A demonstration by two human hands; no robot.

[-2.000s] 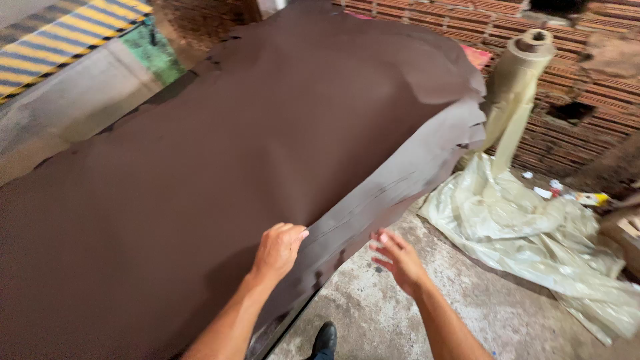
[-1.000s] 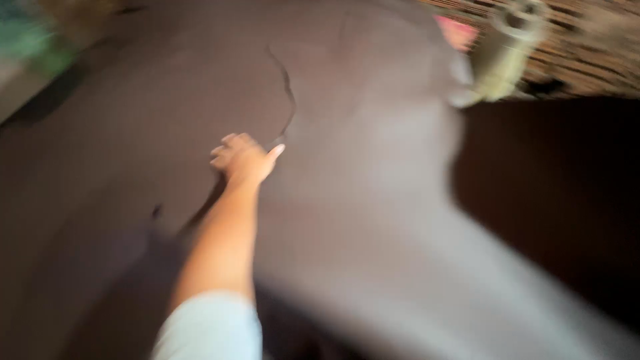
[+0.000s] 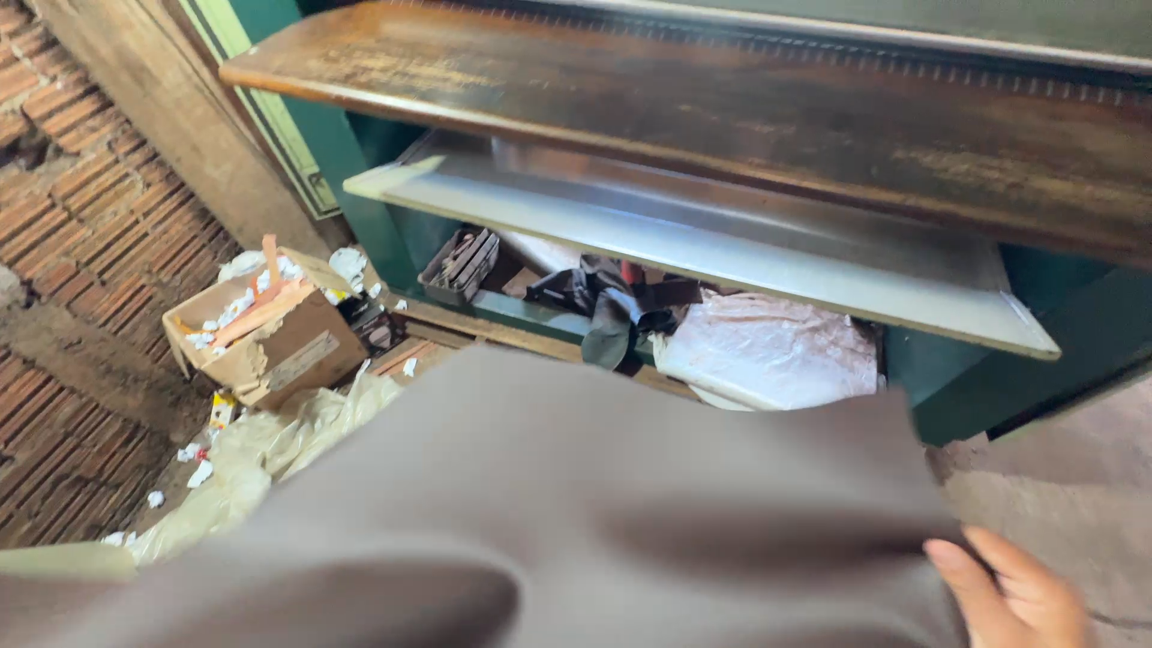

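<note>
A large brown sheet, which looks like leather, [image 3: 558,486] spreads across the lower part of the view, with soft folds in it. At the lower right, my right hand [image 3: 1017,585] pinches the sheet's right edge between thumb and fingers. My left hand is out of view. Beyond the sheet's far edge stands a green machine frame with a worn wooden board [image 3: 684,117] on top and a pale metal-faced shelf [image 3: 684,243] under it.
A torn cardboard box [image 3: 297,360] holding scraps stands by the brick wall [image 3: 81,243] at left. Crumpled translucent plastic [image 3: 261,450] lies below it. Under the shelf are a grey crate [image 3: 459,265], dark scraps [image 3: 612,310] and a plastic-wrapped bundle [image 3: 769,346].
The view has swung from the pile of brown sheets to the green machine frame. One brown sheet is now held up by its edge in my right hand. The left hand has left the view.
</note>
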